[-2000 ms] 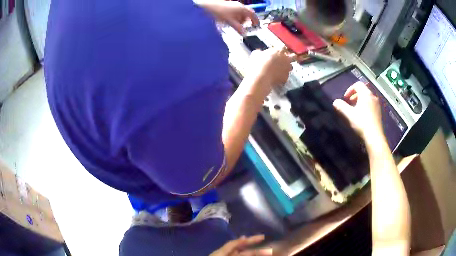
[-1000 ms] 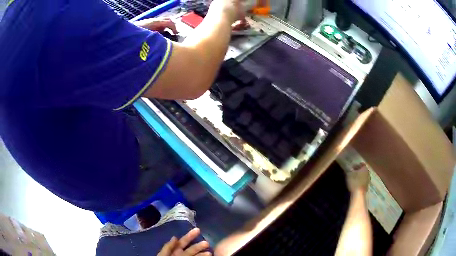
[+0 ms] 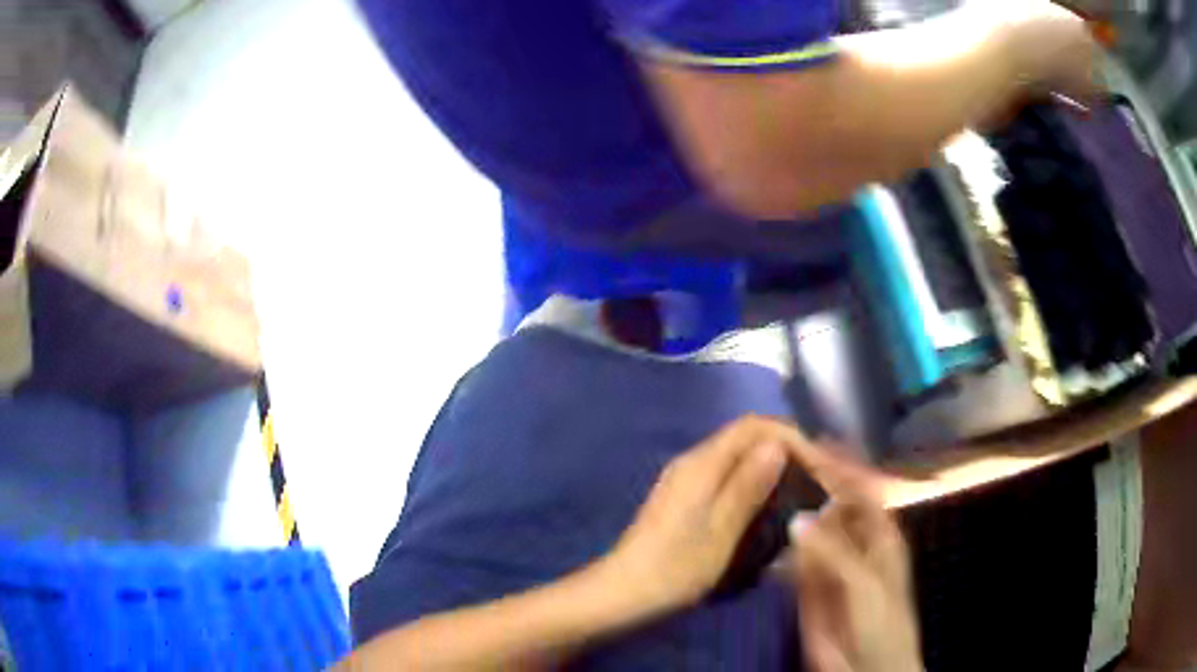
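Note:
My left hand (image 3: 702, 505) and my right hand (image 3: 853, 565) are together over my dark-blue-clothed lap. Between their fingers is a small black unit (image 3: 759, 541), blurred and partly covered, so its details cannot be told. Both hands touch it. A dark pile of black units (image 3: 1070, 250) lies at the bench edge on the dark mat (image 3: 1149, 197). An open carton (image 3: 1116, 551) stands at the lower right, dark inside, with a white printed strip along its side.
A co-worker in a blue polo shirt (image 3: 578, 118) is close in front, one arm reaching over the bench. Teal-edged tray (image 3: 899, 295) at the bench side. Blue plastic crate (image 3: 171, 604) at lower left, with another carton (image 3: 138, 250) above it. Yellow-black tape (image 3: 276, 466) on the floor.
The view has swung left and down. My right hand has left the carton and come to my left hand over the lap. A black unit now shows between them.

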